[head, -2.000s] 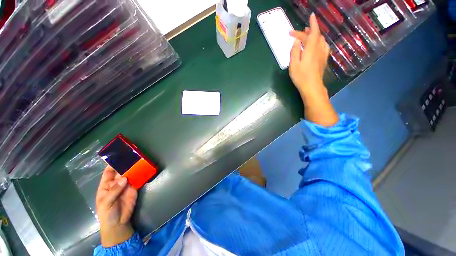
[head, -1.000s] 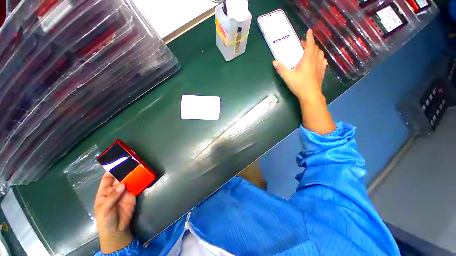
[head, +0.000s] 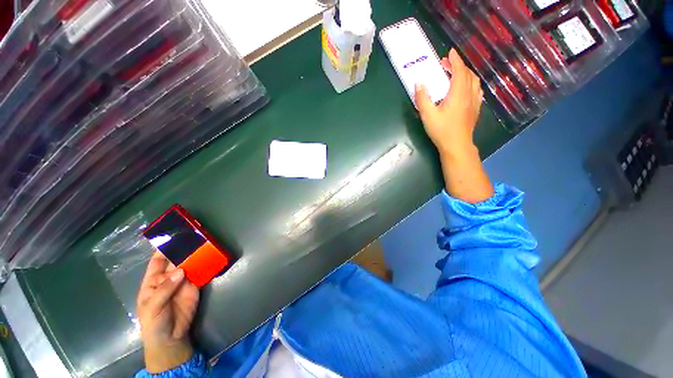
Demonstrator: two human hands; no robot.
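Note:
My left hand (head: 167, 306) holds a red handheld device (head: 188, 245) by its lower left edge, between thumb and fingers. The device has a glossy black screen on its upper part and a bright orange-red lower part. My right hand (head: 453, 107) is at the lower end of a smartphone (head: 415, 59) lying on the mat. The phone's screen is lit white with a dark line of text. My thumb is at the phone's lower left and my fingers are along its right edge. A white card (head: 297, 159) lies on the mat between my hands.
Tall stack of clear blister trays (head: 125, 111) at far left. More trays with red devices (head: 516, 52) at upper right. A pale bottle with a yellow-orange label (head: 344, 52) stands left of the phone. Clear film (head: 122, 255) lies beside the device. A silver-white strip (head: 33, 332) crosses the bench's left end.
My right hand has come down from above the phone's right side onto its lower end. Dark text has appeared on the phone's screen. The red device has shifted slightly in my left hand.

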